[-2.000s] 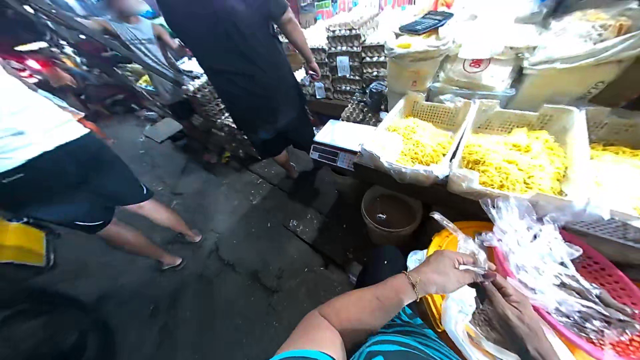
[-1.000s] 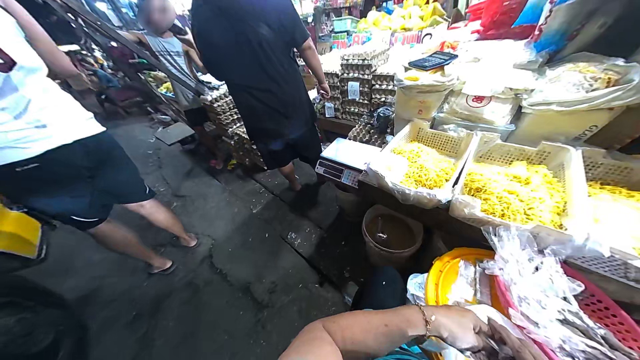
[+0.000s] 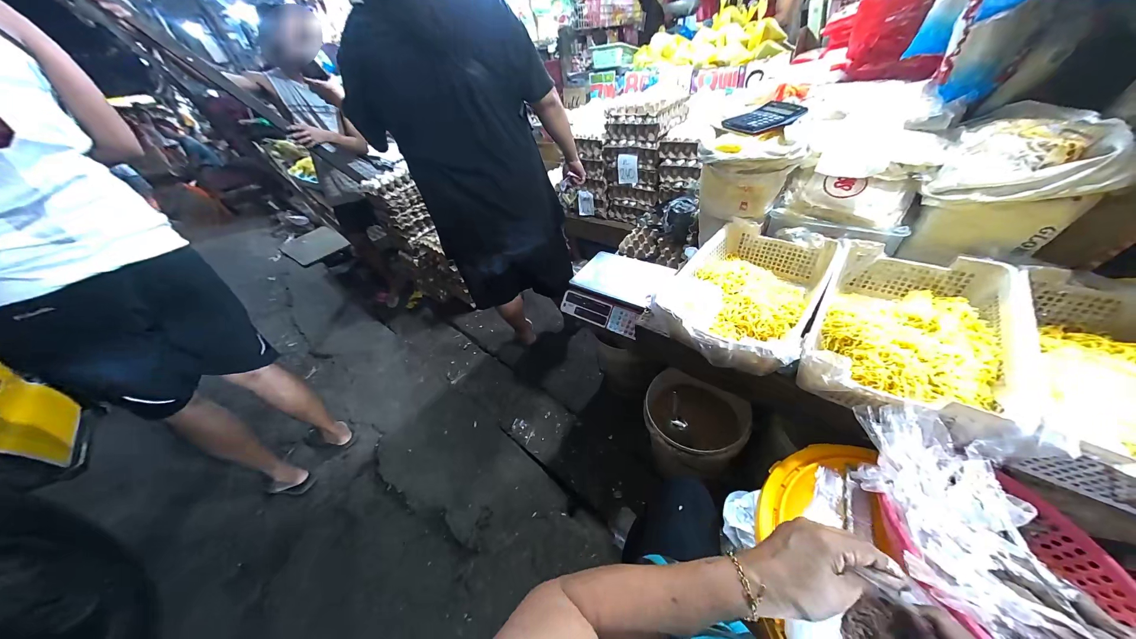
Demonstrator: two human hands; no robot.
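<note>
My left hand (image 3: pixel 816 568), with a gold chain bracelet on its wrist, reaches in at the lower right. Its thumb and fingers pinch a thin greyish item (image 3: pixel 883 581) too blurred to name. My right hand (image 3: pixel 941 623) shows only in part at the bottom edge, close to the left fingertips, beside a dark brown mass; its grip is hidden. Beyond the hands lies a yellow-orange plastic lid or basin (image 3: pixel 790 490) with plastic-wrapped stuff on it. To the right, a crumpled clear plastic bag (image 3: pixel 950 506) with greyish long pieces rests in a pink-red perforated basket (image 3: pixel 1078 550).
Crates of yellow noodles (image 3: pixel 910 346) line the stall beside a digital scale (image 3: pixel 612 288). A calculator (image 3: pixel 765 117) lies on a sack. Below stands a bucket (image 3: pixel 697 426) of brownish liquid. Egg trays (image 3: pixel 643 133) are stacked behind. One person (image 3: pixel 453 133) stands ahead, another (image 3: pixel 115 266) at left.
Both hands sit lower in view than two seconds ago, the right now largely cut off by the bottom edge. The view has shifted somewhat.
</note>
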